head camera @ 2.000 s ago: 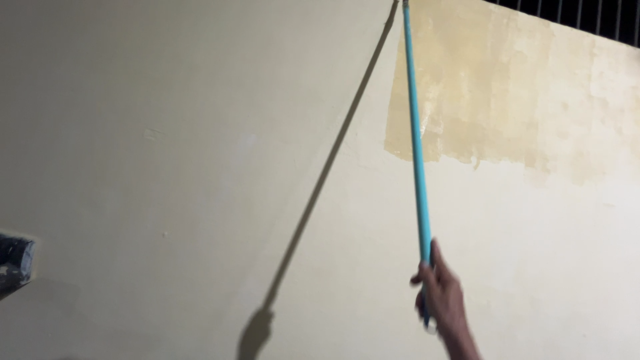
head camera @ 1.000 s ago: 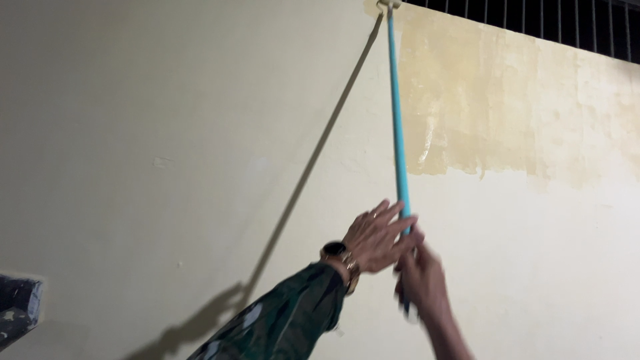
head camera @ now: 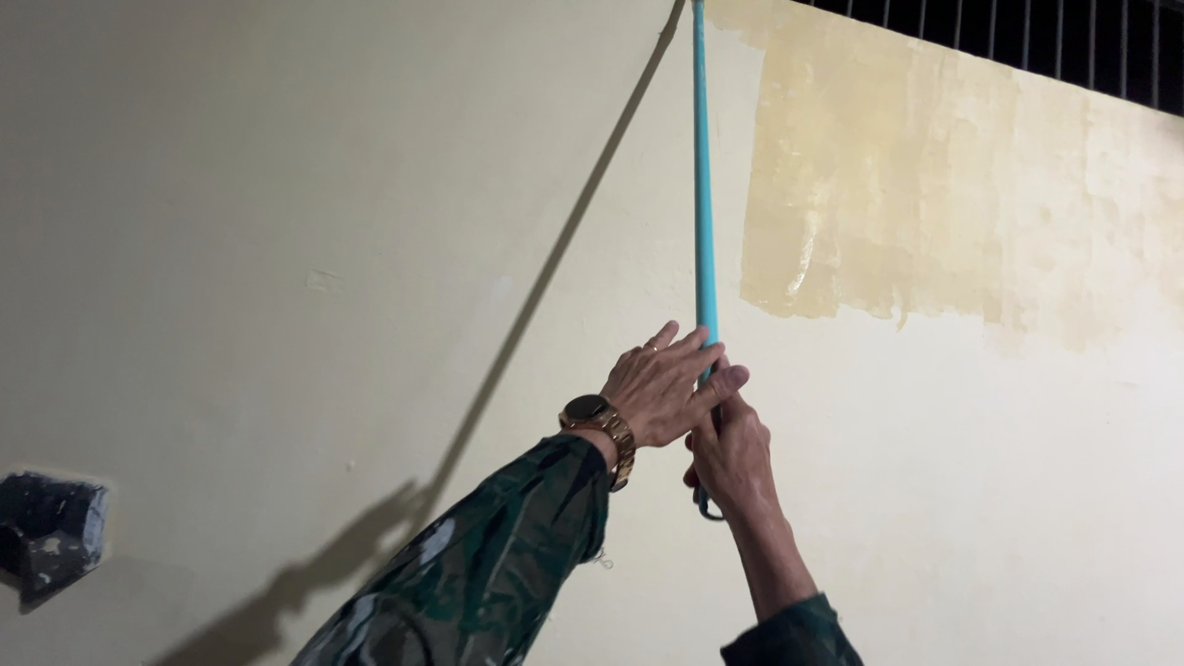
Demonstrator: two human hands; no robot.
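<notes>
A long turquoise pole point(head camera: 705, 203) rises nearly upright in front of a cream wall point(head camera: 416, 231), its top end at the upper edge of view. My right hand point(head camera: 735, 453) is closed around the dark grip at its lower end, where a small loop shows. My left hand point(head camera: 661, 384), with a ring, lies against the pole just above, fingers extended; whether it grips the pole is unclear. A watch with a metal band point(head camera: 601, 421) is on the left wrist. Right of the pole, a darker yellowish coated patch point(head camera: 860, 185) covers the upper wall, with a ragged lower edge.
Dark vertical bars point(head camera: 1027, 37) stand above the wall's sloping top edge at the upper right. A dark, paint-spotted recess or fitting point(head camera: 65, 532) is at the lower left. Shadows of the pole and an arm fall across the wall.
My left hand, not in view two seconds ago, has come up to the pole and remains there beside my right. A strip of darker coating now shows near the pole's top.
</notes>
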